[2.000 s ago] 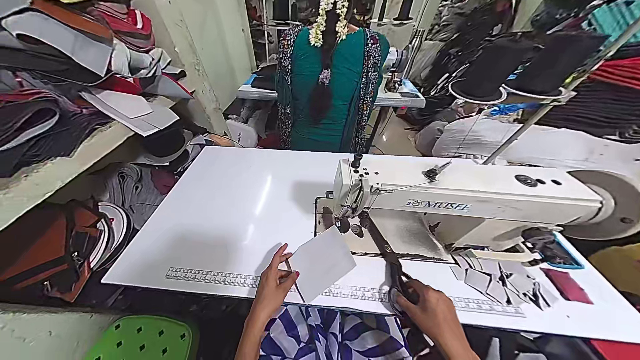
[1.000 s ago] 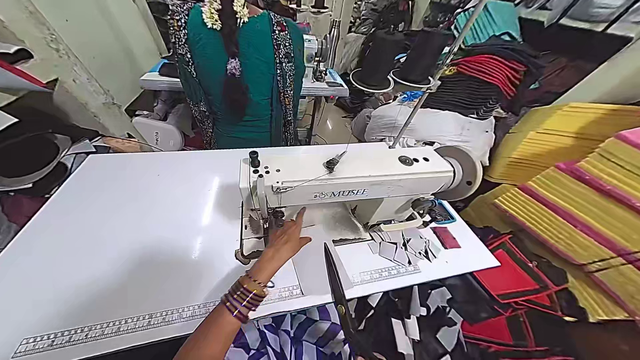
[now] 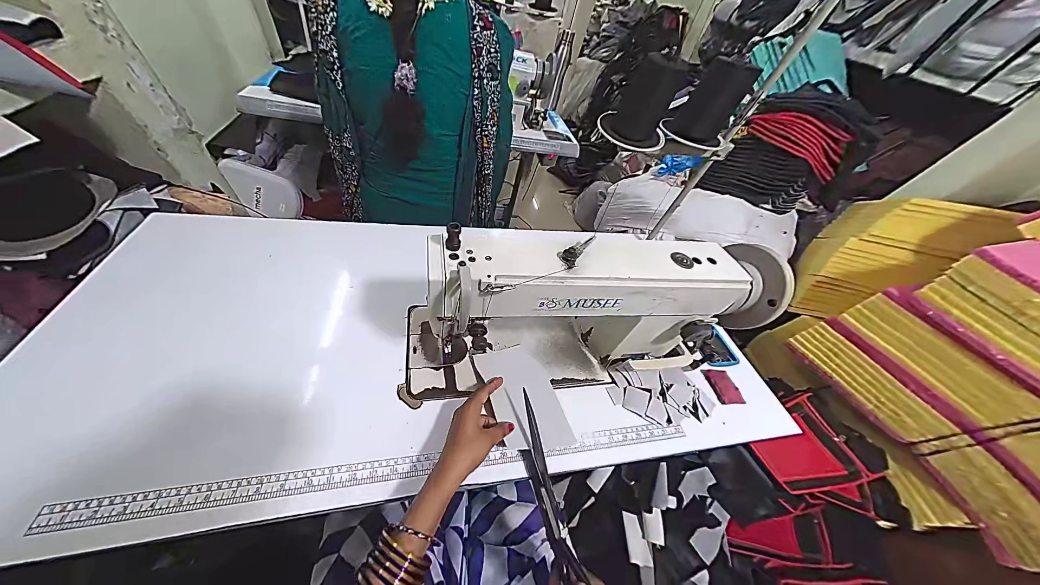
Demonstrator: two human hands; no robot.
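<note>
My left hand [image 3: 475, 431], with bangles on the wrist, holds a light grey rectangular piece [image 3: 536, 402] by its left edge, thumb and forefinger on it. The piece lies over the table's front edge, partly on the bed of a white sewing machine [image 3: 601, 284]. Long dark scissors [image 3: 540, 471] point up with their blades slightly apart, their tip over the piece. At the bottom edge, my right hand [image 3: 585, 578] is mostly out of view at the scissor handles; its fingers barely show.
Cut scraps [image 3: 660, 394] and a maroon piece [image 3: 723, 387] lie right of the machine. A printed ruler [image 3: 244, 487] runs along the white table's front [image 3: 203, 366]. A person in green [image 3: 414, 122] sits beyond. Yellow stacks [image 3: 934, 349] stand at right.
The view has swung to the right since the first frame. The scissors, beside the grey piece two seconds ago, now have their tip over it.
</note>
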